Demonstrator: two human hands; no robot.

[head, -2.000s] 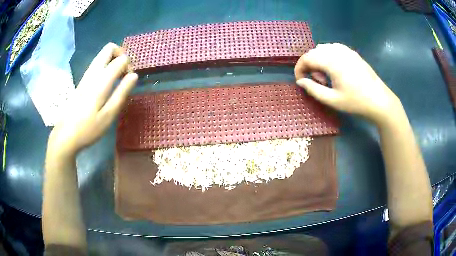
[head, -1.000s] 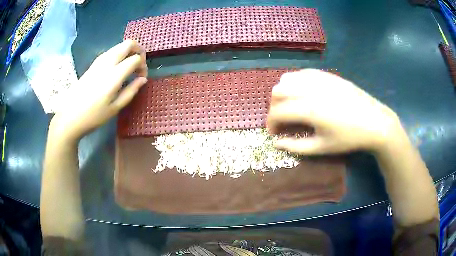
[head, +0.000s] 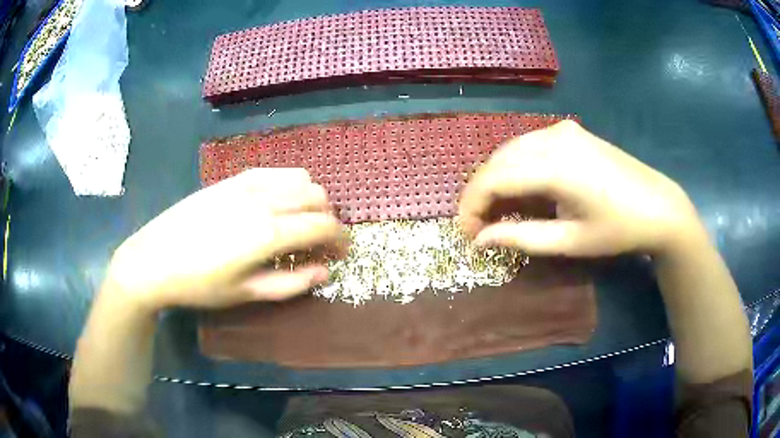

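A heap of tiny whitish-gold pins lies on a brown work cloth. A dark-red perforated loading plate lies across the far part of the cloth, its near edge against the heap. My left hand is over the left end of the heap, fingers bent down, covering the plate's near left part. My right hand is over the right end, fingertips at the pins, covering the plate's right part. Both hands are slightly blurred; whether any pins are between the fingers cannot be told.
Stacked red plates lie beyond the loading plate, with a few loose pins between. A translucent parts bag lies at the left, beside a blue-edged parts tray at the far left. Another red plate shows at the right edge.
My left hand has moved from the plates' left ends inward and nearer, onto the pins. My right hand went from the right plate ends to the heap and has stayed there since.
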